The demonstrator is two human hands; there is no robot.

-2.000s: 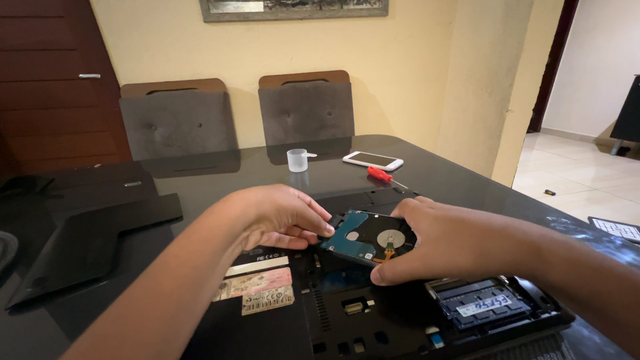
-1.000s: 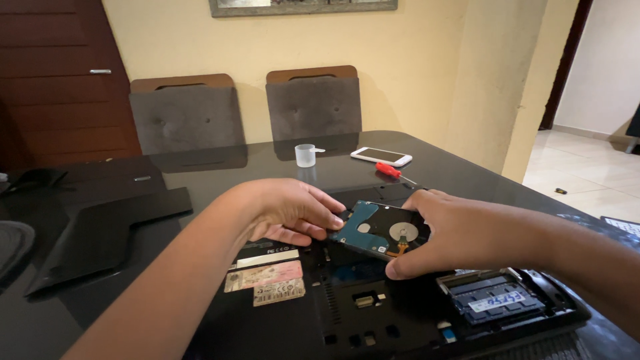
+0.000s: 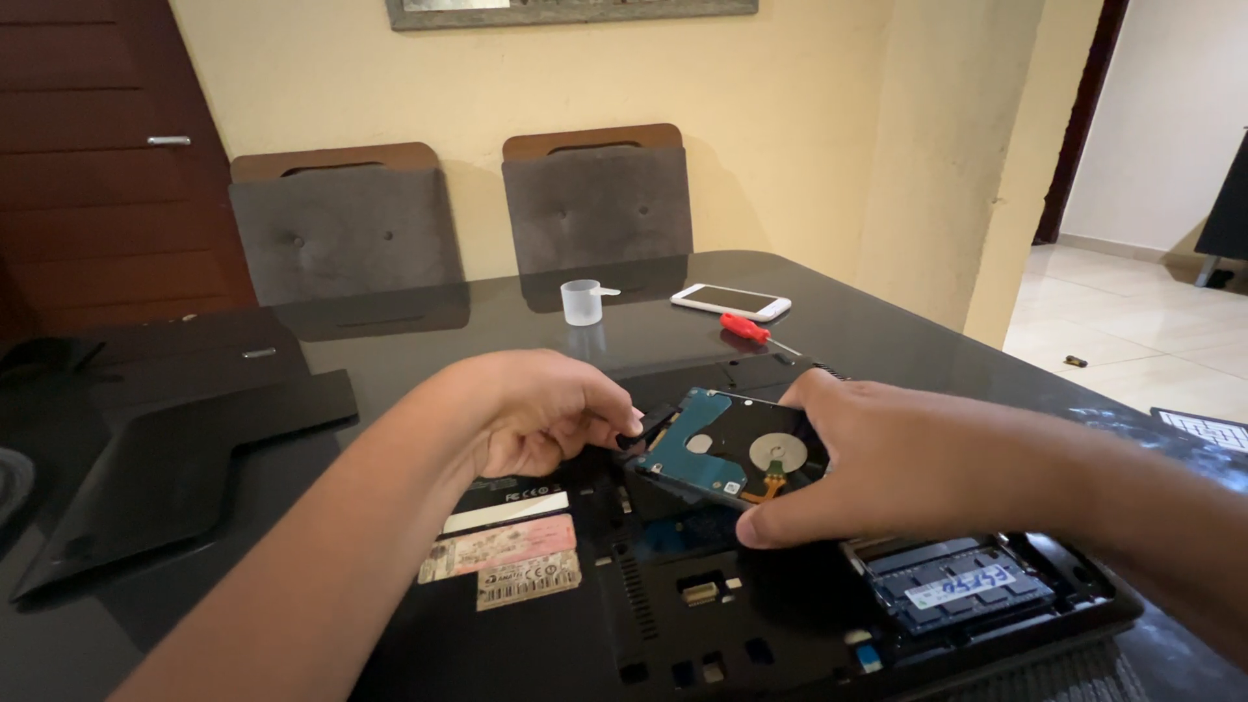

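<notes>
My right hand (image 3: 858, 448) grips a laptop hard drive (image 3: 702, 450) by its right end, thumb at the near edge and fingers at the far edge. The drive is tilted above the underside of a black laptop (image 3: 780, 609). At the drive's left end, my left hand (image 3: 556, 414) pinches a small black connector piece (image 3: 643, 429) between thumb and fingertips; whether it touches the drive cannot be told. A memory module (image 3: 960, 583) shows in an uncovered bay at the laptop's right. Worn labels (image 3: 517, 548) lie on the laptop below my left hand.
Beyond the laptop, a red-handled screwdriver (image 3: 746, 329), a white phone (image 3: 731, 301) and a translucent measuring cup (image 3: 582, 303) rest on the dark glossy table (image 3: 848, 312). A black cover panel (image 3: 195, 468) lies at the left. Two grey chairs (image 3: 597, 210) stand behind the table.
The black connector piece now shows in my left fingers beside the drive's contact end. My right hand still holds the drive over the laptop.
</notes>
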